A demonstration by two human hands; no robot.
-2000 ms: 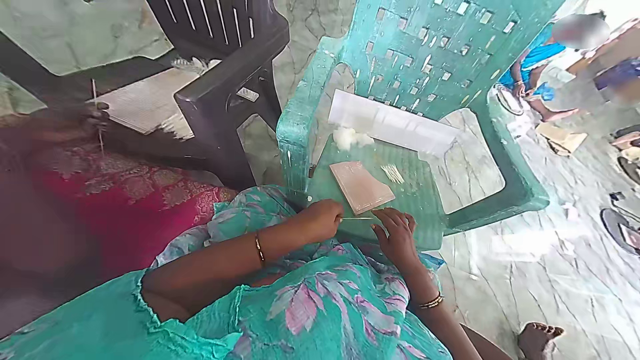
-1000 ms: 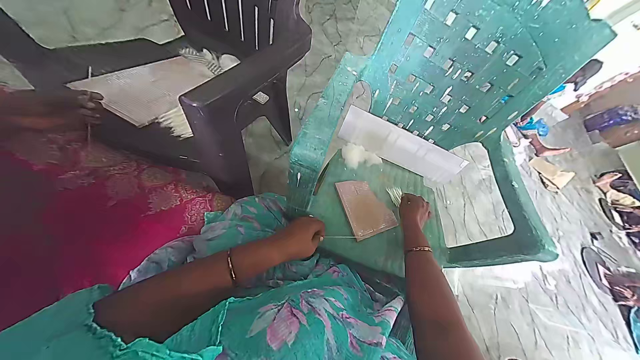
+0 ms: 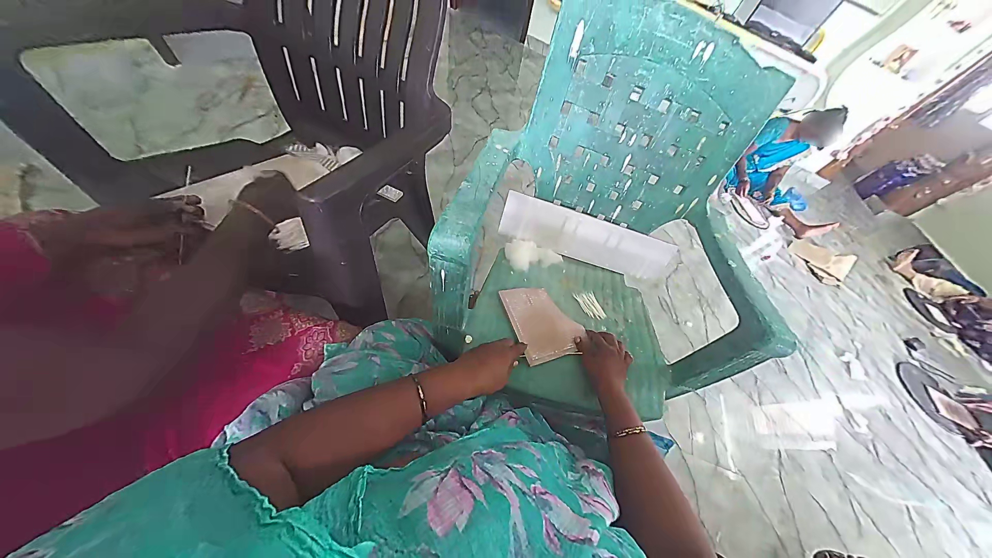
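My left hand (image 3: 496, 366) is at the lower left corner of a flat pinkish-beige board (image 3: 542, 324), fingers pinched on one end of a thin pale strand. This strand (image 3: 559, 355) crosses the board's near edge to my right hand (image 3: 606, 358), whose fingertips close on its other end at the right corner. Whether it is a stick or a cotton wick cannot be told. Behind the board lie a small bunch of thin white pieces (image 3: 590, 304) and a fluffy white tuft, apparently cotton (image 3: 531, 254). All rest on the seat of a green plastic chair (image 3: 635, 333).
A folded white sheet (image 3: 585, 235) lies across the back of the seat. At left, a co-worker's hands (image 3: 182, 217) are over a pale board on a dark plastic chair (image 3: 333, 217). Another person (image 3: 775, 159) sits on the floor at upper right, near scattered items.
My right hand has moved from the bunch of thin white pieces back toward my left hand. At left, a co-worker's second hand now reaches over the pale board. The view has shifted.
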